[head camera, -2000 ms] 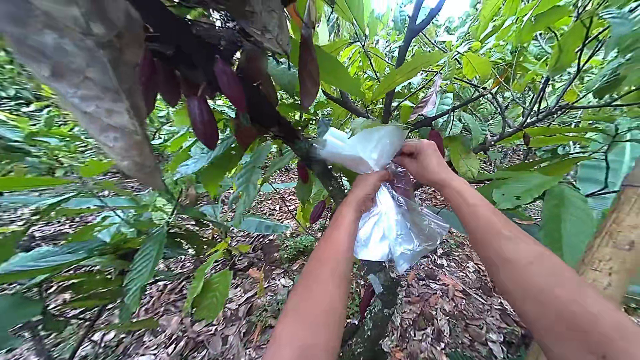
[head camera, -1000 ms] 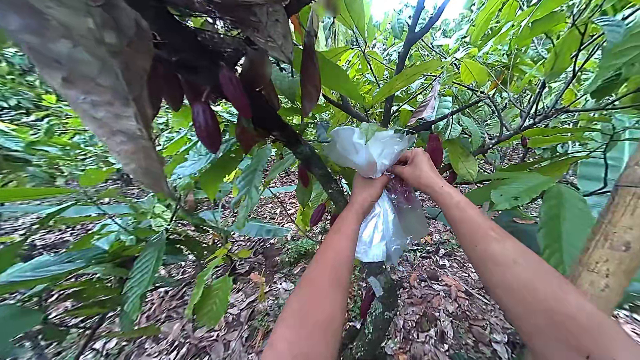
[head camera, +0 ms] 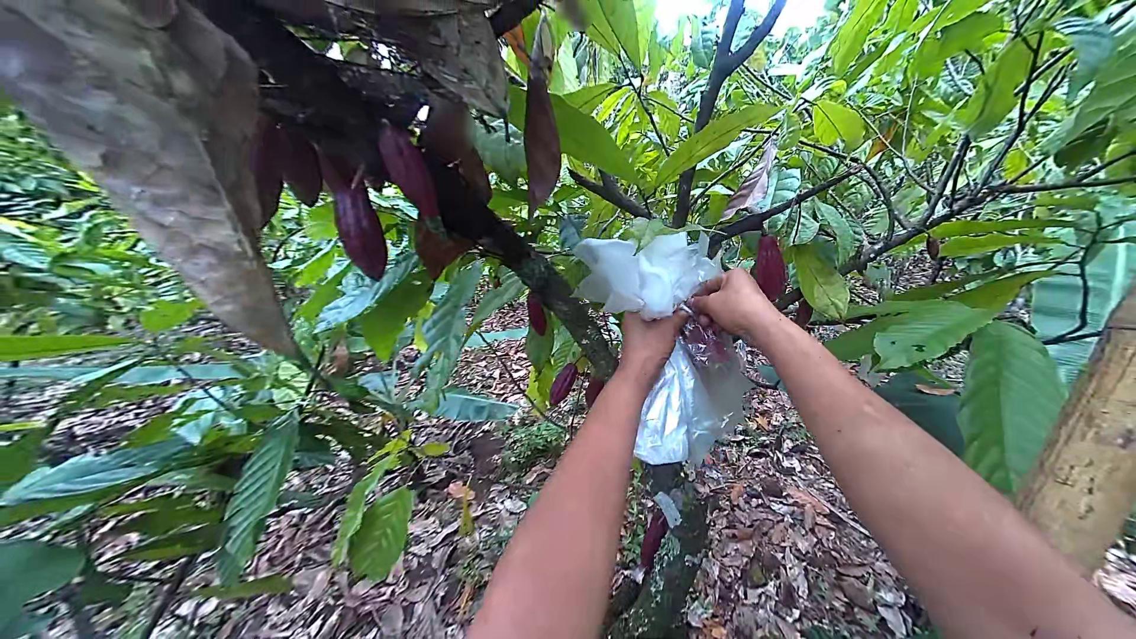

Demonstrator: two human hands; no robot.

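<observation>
My left hand grips the gathered neck of a clear plastic bag at the trunk of a cacao tree. Above the fist the bag's whitish, crumpled top flares out. Pressed against the same neck from the right, my right hand pinches the plastic between thumb and fingers. Through the film below my right hand shows a dark red cacao pod. The bag hangs over the lower trunk; its far side and its contact with the bark are hidden.
More red cacao pods hang from the thick branch at upper left. A large dry leaf droops close on the left. One pod is right of my hands. A bamboo-like pole stands at the right edge, over leaf litter.
The bag's top, lying to the left two seconds ago, now stands up and fans out above my left fist. The lower part hangs narrower. Both hands remain at the neck.
</observation>
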